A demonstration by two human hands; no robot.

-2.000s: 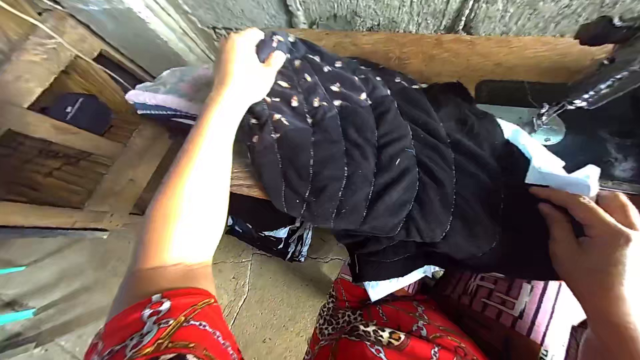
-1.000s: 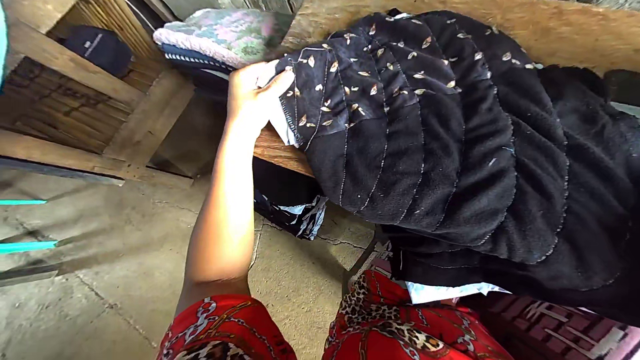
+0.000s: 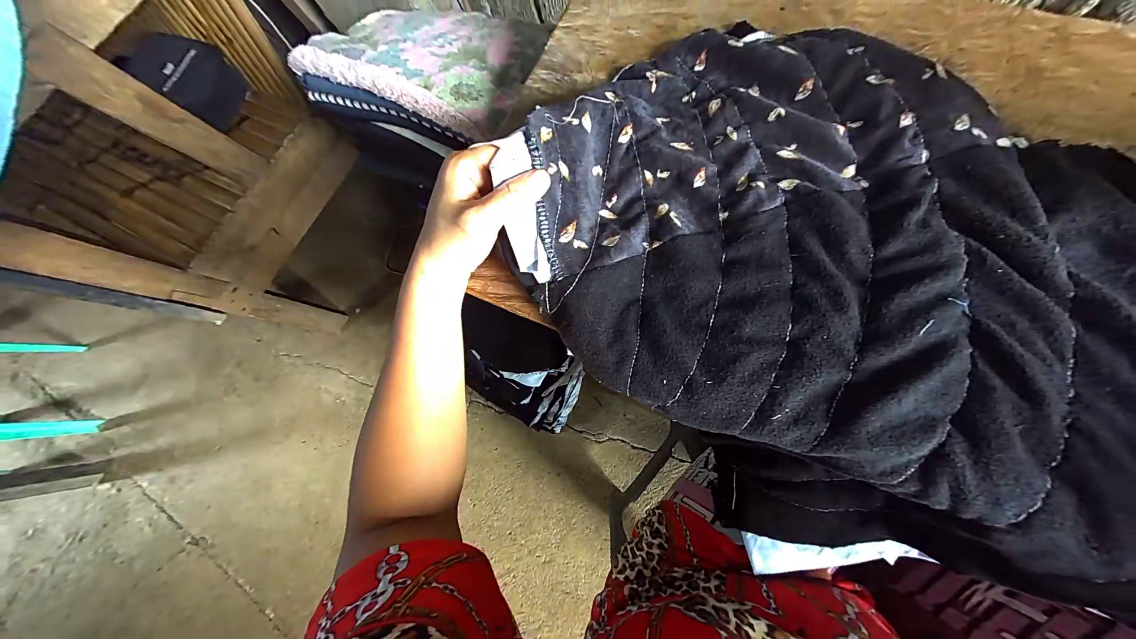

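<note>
A black quilted fabric piece, with wavy stitched lines and a leaf-print part at its upper left, lies spread over a wooden table. My left hand grips its left edge, thumb on top, where white backing fabric shows beside a row of edge stitching. The lower edge of the quilted piece hangs over my lap, and more white fabric peeks out beneath it. My right hand is out of view.
Folded cloths, one floral, are stacked at the table's left corner. A dark cap rests by a wooden frame with bamboo slats. Black-and-white cloth hangs under the table. Teal bars stand at far left.
The view has swung left, so the sewing machine and my right hand are no longer seen. My left hand has shifted from the fabric's top to its left edge, where the white backing now shows.
</note>
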